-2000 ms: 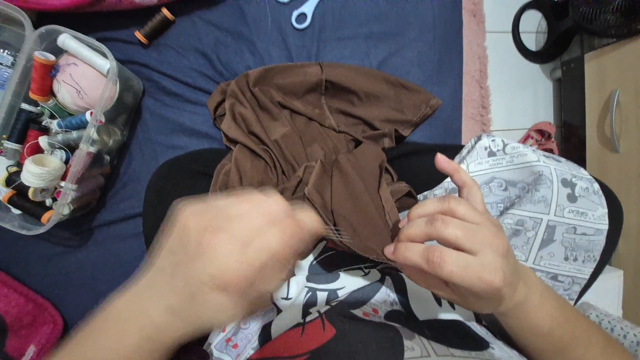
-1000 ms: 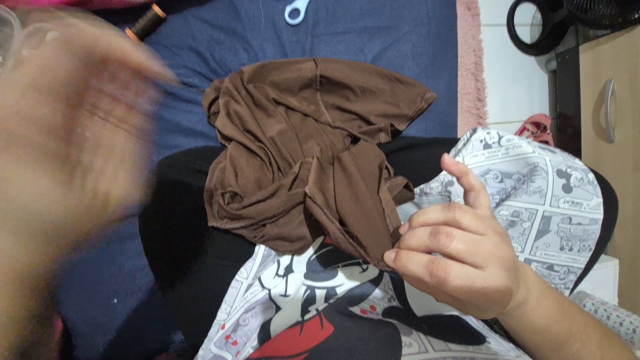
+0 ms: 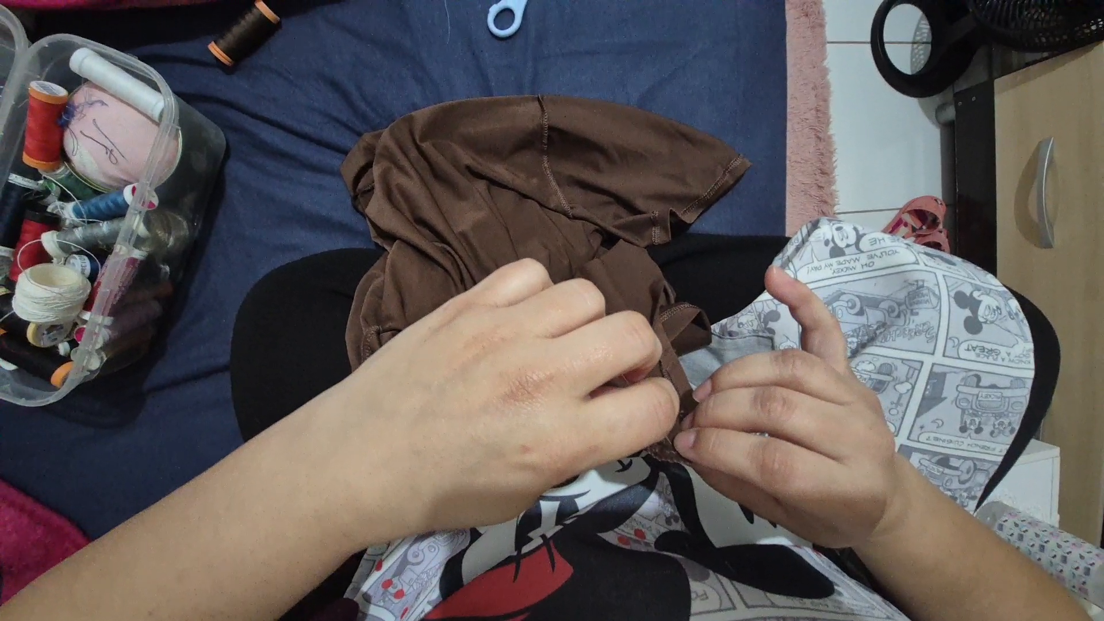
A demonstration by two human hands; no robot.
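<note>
A brown fabric garment with pale seam stitching lies bunched across my lap. My right hand, on the right of the view, pinches the garment's lower edge between fingers and thumb, its little finger raised. Over the same edge is my left hand, back upward and fingers curled, its fingertips mostly hidden against the cloth. Whether it holds a needle or thread cannot be seen. Beneath both hands spreads my comic-print shirt.
At the left, a clear plastic box holds thread spools and a pink pincushion. A dark thread spool and a light blue scissors handle lie on the blue sheet. A drawer cabinet stands right.
My left hand swung out to the upper left a second ago and is now back at the cloth beside my right hand. My right hand has kept its pinch on the garment's edge.
</note>
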